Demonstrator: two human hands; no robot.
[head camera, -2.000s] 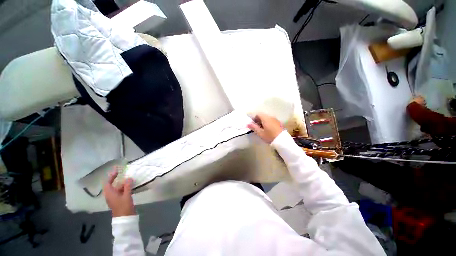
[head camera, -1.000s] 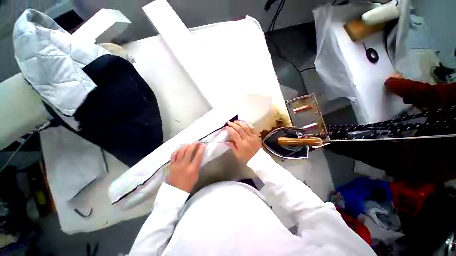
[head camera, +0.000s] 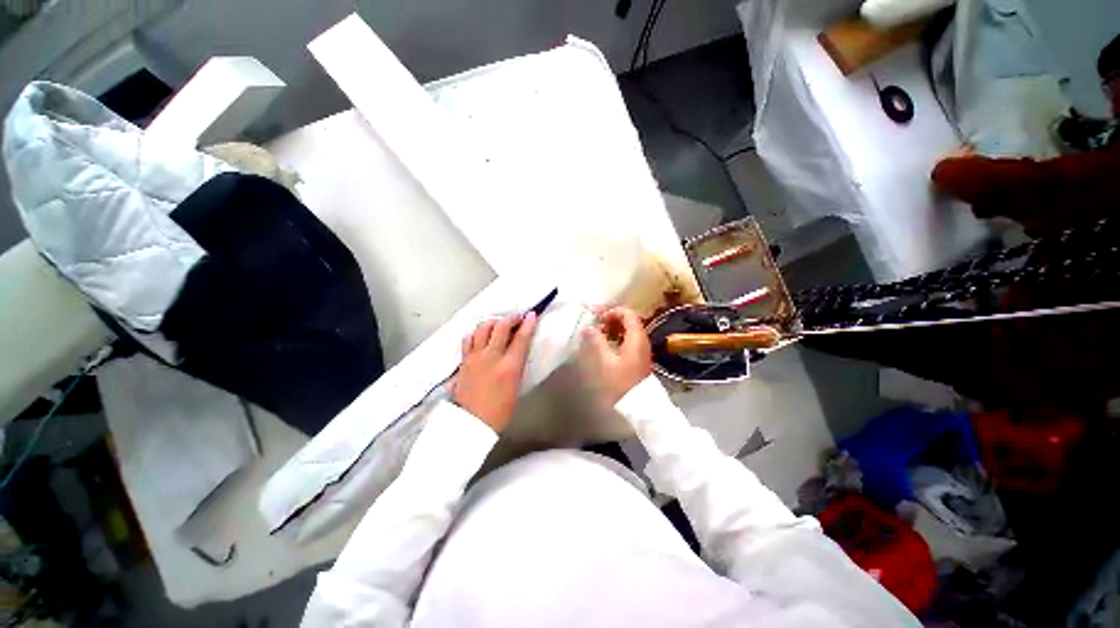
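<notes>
The white lining sleeve (head camera: 381, 399) lies lengthwise over the padded sleeve board, with a dark seam line along it and a short dark strip showing near its right end. My left hand (head camera: 495, 368) rests on the sleeve near that strip, fingers on the fabric. My right hand (head camera: 618, 356) is at the sleeve's right end, fingers curled at its edge; whether it pinches fabric is unclear. The steam iron (head camera: 719, 342), with its orange-brown handle, lies just right of my right hand, partly below the iron rest (head camera: 741, 272).
The garment body (head camera: 276, 301), navy and white quilted, is heaped at the left. A long white board (head camera: 399, 135) lies across the pressing table (head camera: 540, 135). Hoses (head camera: 933, 301) trail right from the iron. Another person's sleeved arm (head camera: 1019, 184) is at the neighbouring station.
The sleeve, spread between both hands, now lies along the board. My left hand has moved right along it. My right hand has shifted back to its end, fingers curled. The iron shows more fully.
</notes>
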